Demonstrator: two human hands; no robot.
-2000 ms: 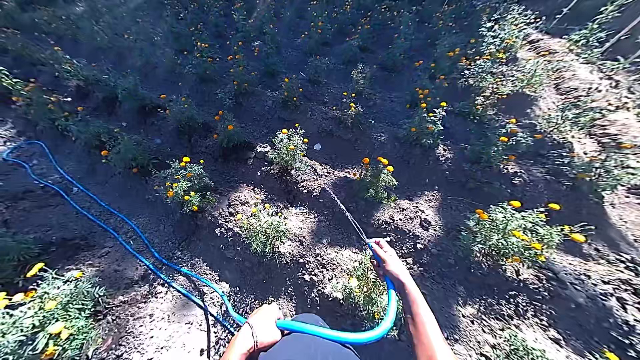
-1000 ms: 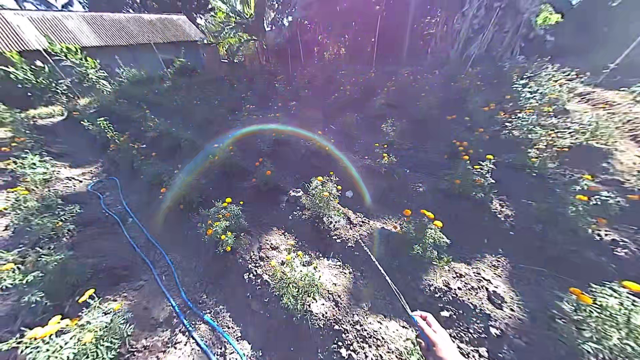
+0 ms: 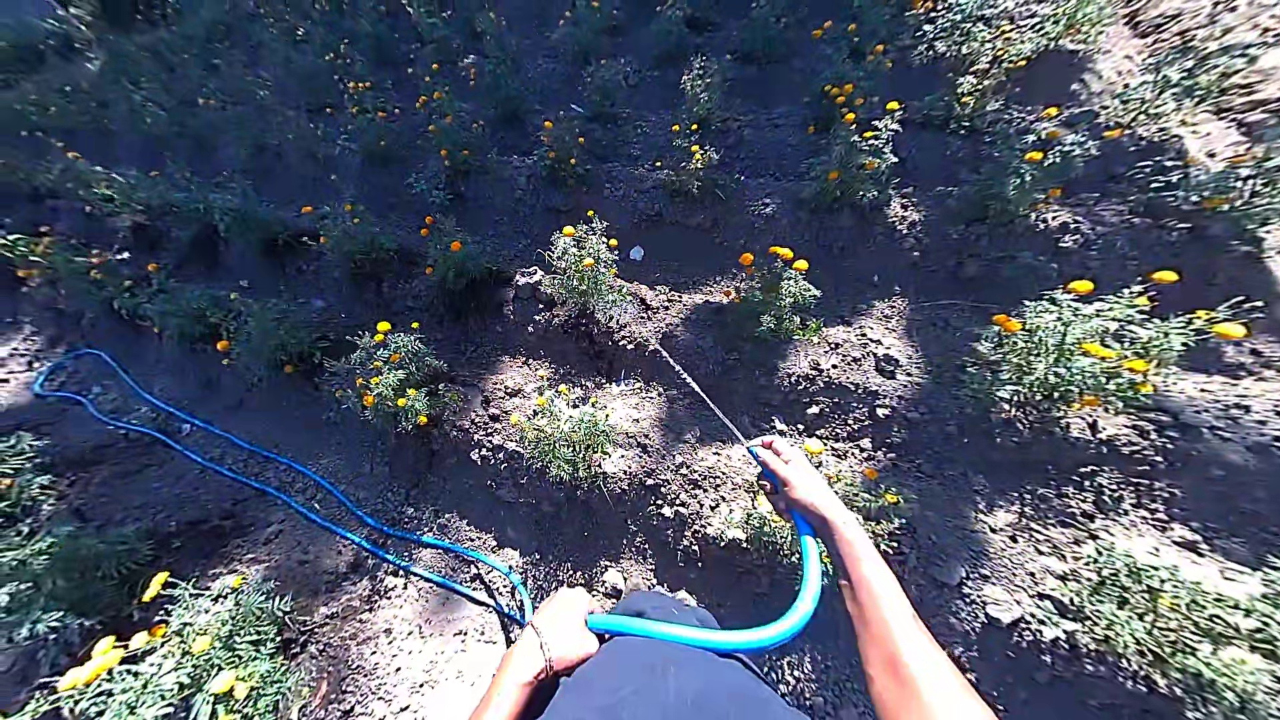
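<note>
My left hand point(image 3: 565, 628), with a thin band at the wrist, is closed around a blue garden hose point(image 3: 745, 636) in front of my dark-clothed leg. From there the hose curves right and up to my right hand point(image 3: 795, 480), which grips it close to its open end. A narrow water stream point(image 3: 705, 395) leaves that end and reaches the soil beside a marigold plant point(image 3: 585, 268). Another marigold plant point(image 3: 785, 295) stands just right of the stream, and a low one point(image 3: 565, 435) grows left of it.
More hose point(image 3: 270, 490) lies in a long loop on the ground at left. Large marigold plants stand at right point(image 3: 1085, 345) and lower left point(image 3: 180, 650). Further rows of marigolds spread across the shaded soil. Part of a flowering plant point(image 3: 860, 505) sits behind my right forearm.
The view tipped up a second ago, showing a roofed building and a rainbow arc, and is now down again. Water flows from the hose in all frames.
</note>
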